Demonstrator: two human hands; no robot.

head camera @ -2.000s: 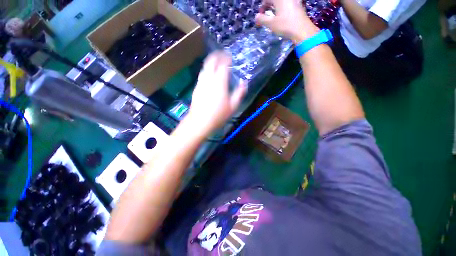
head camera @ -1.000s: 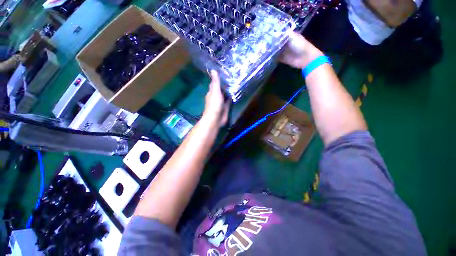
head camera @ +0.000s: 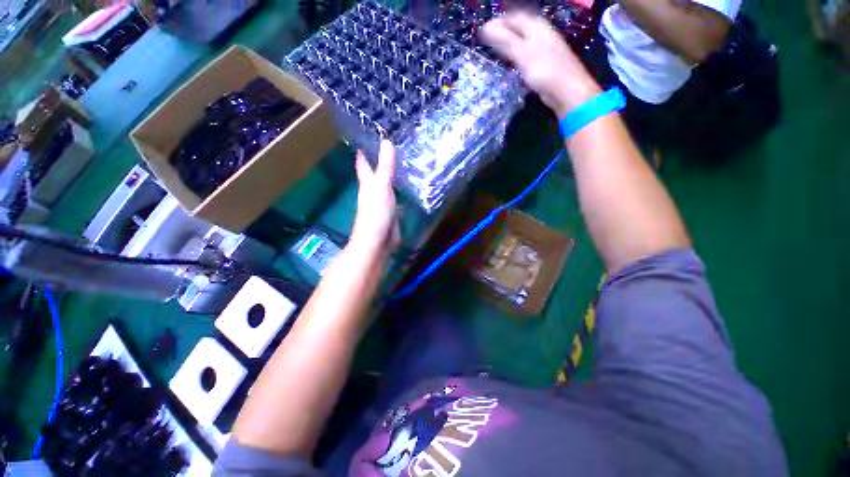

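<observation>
A stack of clear blister trays (head camera: 457, 130) with rows of small dark parts lies at the top centre. My left hand (head camera: 375, 210) is at the near left corner of the stack, its thumb and fingers apart, fingertips close to or touching the side. My right hand (head camera: 531, 51) is over the far right edge of the stack. It is blurred, with fingers spread and nothing visible in them. The electric screwdriver (head camera: 102, 265) hangs at the left, out of both hands.
An open carton of black parts (head camera: 266, 172) stands left of the trays. Two white fixture blocks (head camera: 207, 380), a screw feeder (head camera: 219, 261) and a heap of black housings (head camera: 112, 419) are at lower left. A floor carton (head camera: 545, 289), blue cord (head camera: 485, 224) and another person's arm (head camera: 676, 28) are at right.
The tray stack was between both hands a second ago. Now my right hand has left its near right side and moved up and left. My left hand has shifted slightly left and opened.
</observation>
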